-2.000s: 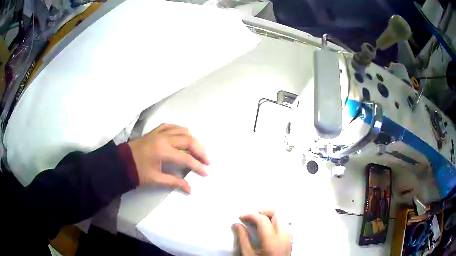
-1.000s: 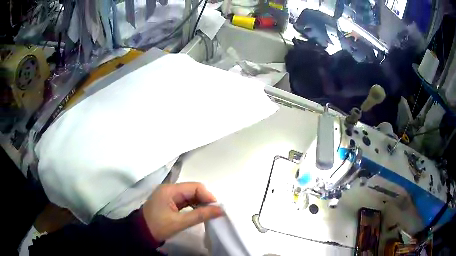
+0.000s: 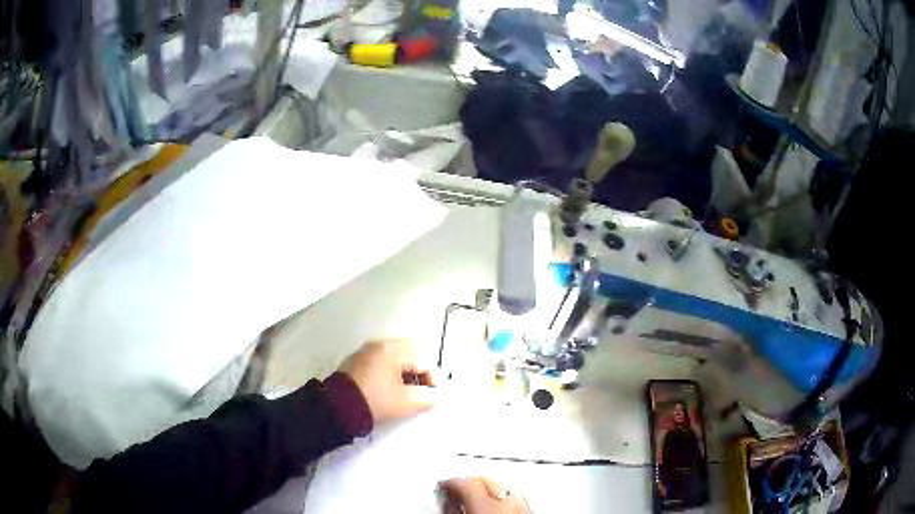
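A bright white fabric piece lies at the front edge of the machine bed, left of and below the needle area. My left hand is at its upper edge with curled fingers; glare hides whether cloth is pinched. My right hand is cut off by the bottom edge, its fingertips at the fabric; its grip cannot be told. The sewing machine has a white head with a blue stripe. Its presser foot area is brightly lit, just right of my left hand.
A large white fabric pile lies left of the machine. A smartphone and a tool tray with blue-handled scissors sit at the lower right. Dark fabric, yellow and red spools and a white thread cone are behind.
The view has swung right since one second ago. My left hand has moved closer to the needle area, and the lifted white piece now lies lower on the bed. My right hand's fingers show again.
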